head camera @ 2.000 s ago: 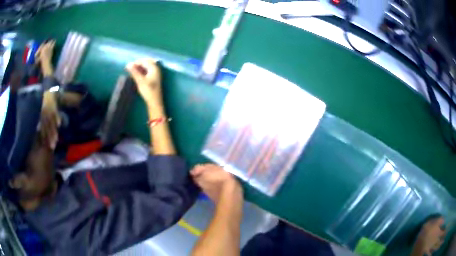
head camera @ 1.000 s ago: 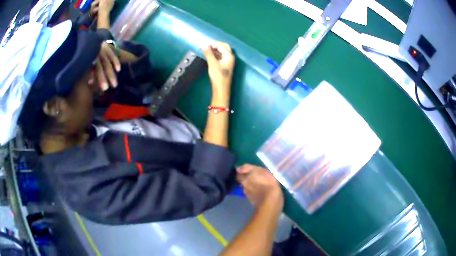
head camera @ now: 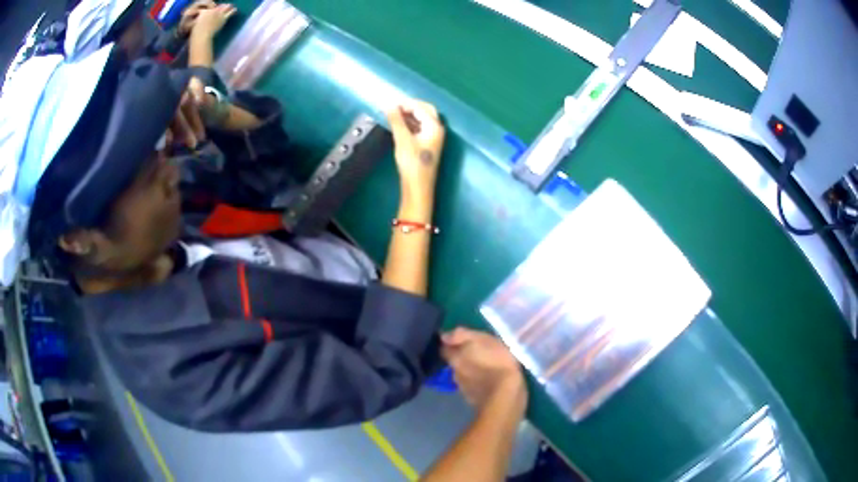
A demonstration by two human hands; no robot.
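Observation:
My left hand [head camera: 484, 367] reaches in from the bottom edge. Its fingers are curled, and the fingertips pinch the dark grey worker's sleeve [head camera: 376, 329] near the elbow. My right hand is out of the picture. The seated worker's forearm rests on the green bench, with a fist closed near a dark fixture bar [head camera: 334, 174] with a row of round holes. Anything inside that fist is too small to tell. A shiny silvery film-covered tray [head camera: 602, 297] with copper-brown stripes lies right of my left hand.
A metal bar with a green label [head camera: 597, 94] lies across blue tape on the bench [head camera: 470, 235]. A ridged clear plastic tray [head camera: 748, 452] is at the bottom right. A pale grey machine housing [head camera: 818, 85] with a red light and black cable stands top right. Another person sits further left.
The view has swung left, so things sit further right and my right hand has left the picture. My left hand stays at the sleeve. The worker's head has lifted slightly.

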